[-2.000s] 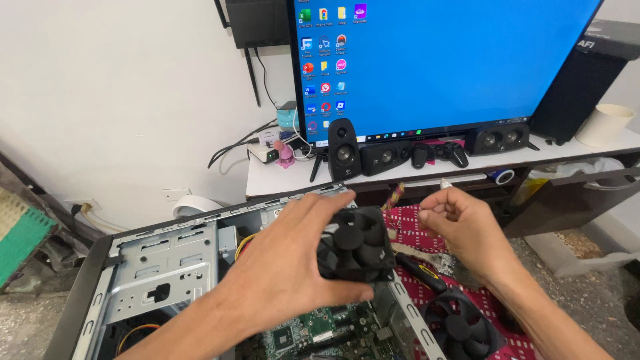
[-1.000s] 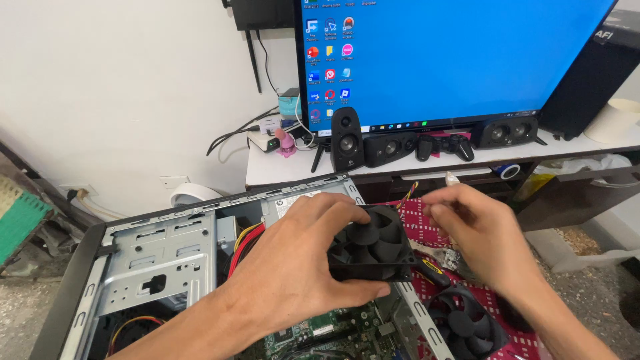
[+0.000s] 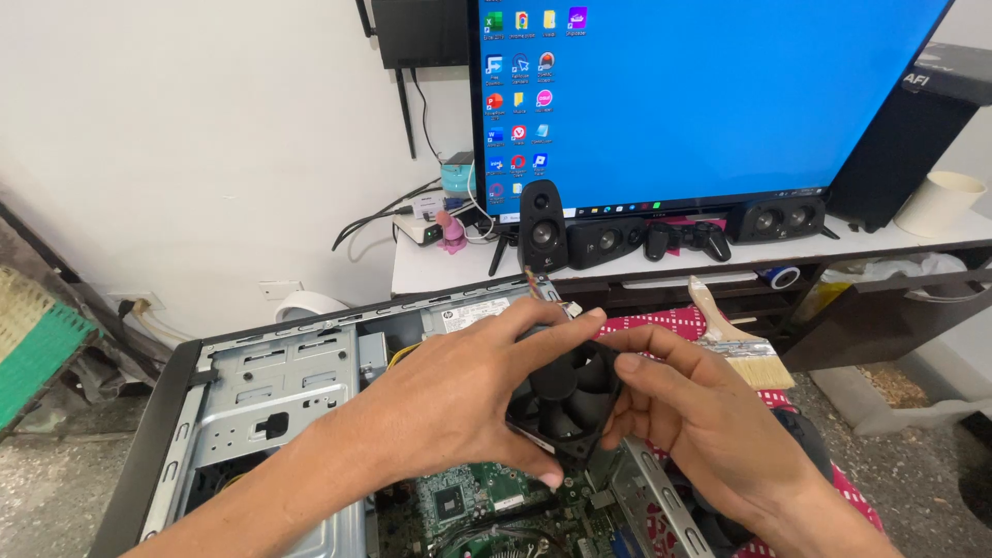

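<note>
A black computer case fan [image 3: 570, 391] is held above an uncovered desktop computer case [image 3: 283, 403]. My left hand [image 3: 457, 380] grips the fan's frame from the left, thumb at the lower edge and fingers along the top. At the frame's right edge, the fingertips of my right hand [image 3: 682, 395] pinch it. A thin multicoloured cable with a white connector [image 3: 572, 309] sticks up behind my left fingers. Below the hands lies the green motherboard [image 3: 457, 500], partly hidden by them. Another black fan, mostly covered by my right hand, rests on the red patterned cloth [image 3: 849, 496].
A paintbrush [image 3: 725, 329] with a wooden handle lies on the cloth, right of the case. Behind, a white-topped stand [image 3: 442, 271] bears black speakers [image 3: 544, 229], a game controller [image 3: 687, 241] and a large monitor [image 3: 666, 101]. A metal power supply [image 3: 473, 314] sits in the case's far corner.
My right hand, apart from the fan before, has moved left and now touches its frame. The fan has been tilted more upright in my left hand.
</note>
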